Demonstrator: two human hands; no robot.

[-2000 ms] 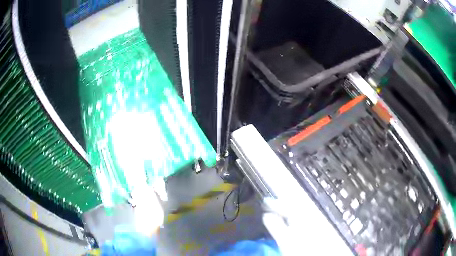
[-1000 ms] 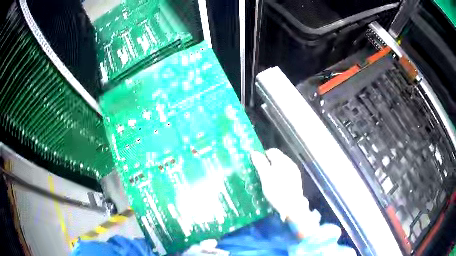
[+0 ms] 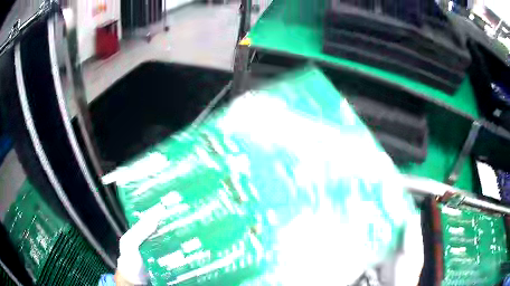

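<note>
A large green printed circuit board [image 3: 190, 206] is held up and tilted across the middle of the view, its right part washed out by glare. My left hand [image 3: 136, 246], in a white glove, grips the board's lower left edge, with fingers over its face. My right hand [image 3: 412, 251], also gloved in white, is at the board's lower right edge; it is blurred, pale with glare and partly cut off by the bottom of the picture.
A rack of green boards [image 3: 61, 254] stands at the lower left. A black tote [image 3: 151, 106] lies behind the held board. Black foam trays [image 3: 391, 47] sit on a green-matted shelf [image 3: 291, 28] at the upper right. Another green board [image 3: 472, 243] lies in a carrier at the right.
The board has come out of the rack area and swung right and up, over the line side. My left hand now shows at its left edge. The view has turned right and up.
</note>
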